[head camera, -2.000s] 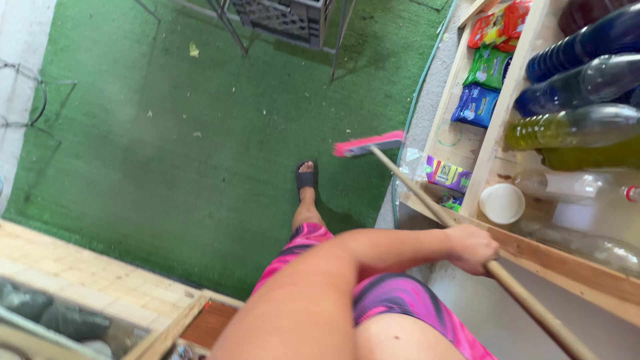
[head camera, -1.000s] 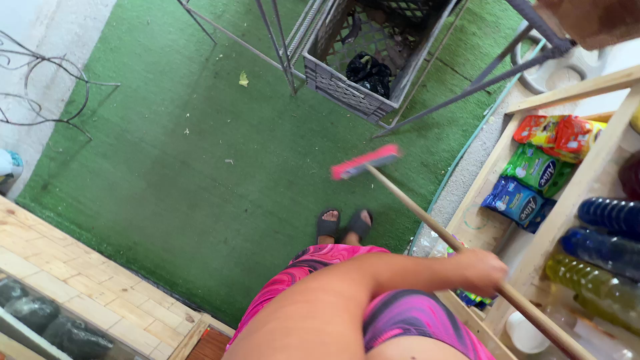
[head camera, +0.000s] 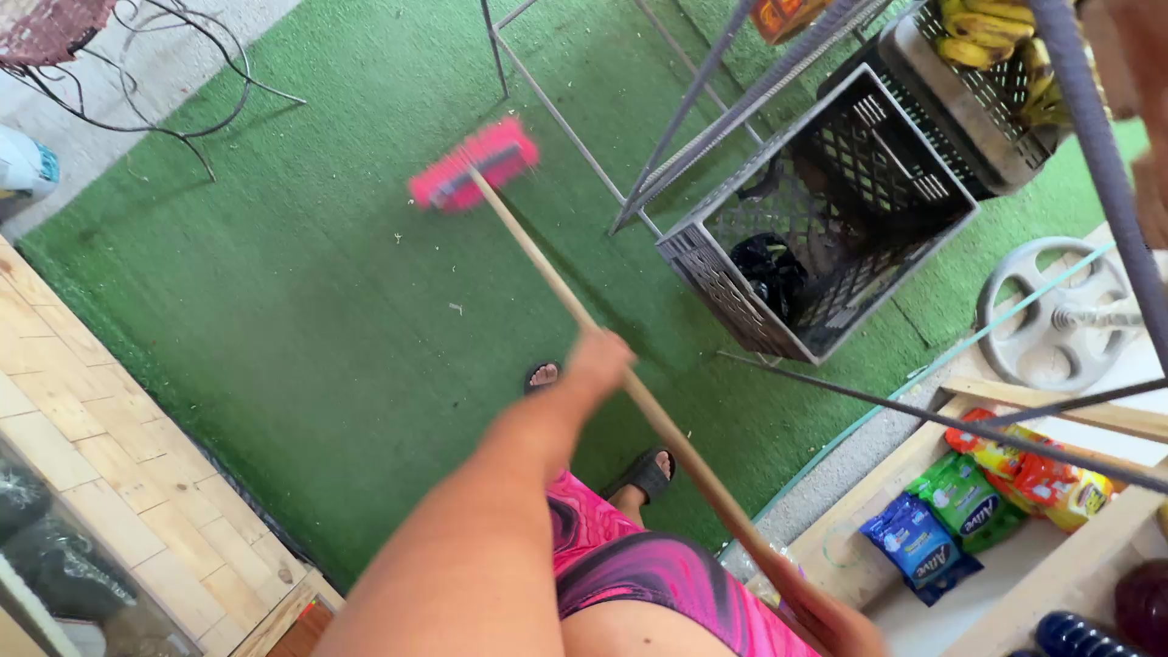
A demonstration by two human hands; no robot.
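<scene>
A push broom with pink bristles (head camera: 475, 166) rests its head on or just over the green artificial-turf carpet (head camera: 365, 310); its wooden handle runs down toward the lower right. My left hand (head camera: 599, 360) grips the handle partway along, beyond my legs. Near the lower right edge my right hand (head camera: 844, 631) is wrapped around the handle's upper part, partly cut off by the frame. The broom head is blurred. Small pale scraps (head camera: 455, 307) lie on the carpet below it. My sandalled feet stand close to the handle.
A dark plastic crate (head camera: 730, 301) holding a black bag sits within a metal frame. Behind it, another crate holds bananas (head camera: 990, 32). A wooden shelf with colored packets (head camera: 926, 547) and bottles is at lower right, near a grey round base (head camera: 1049, 315). A wire-legged stand (head camera: 196, 132) is upper left.
The broom head has moved away from my feet, up and left past the crate's frame. My left hand is farther out along the handle, and my right hand has come into view. The view has shifted.
</scene>
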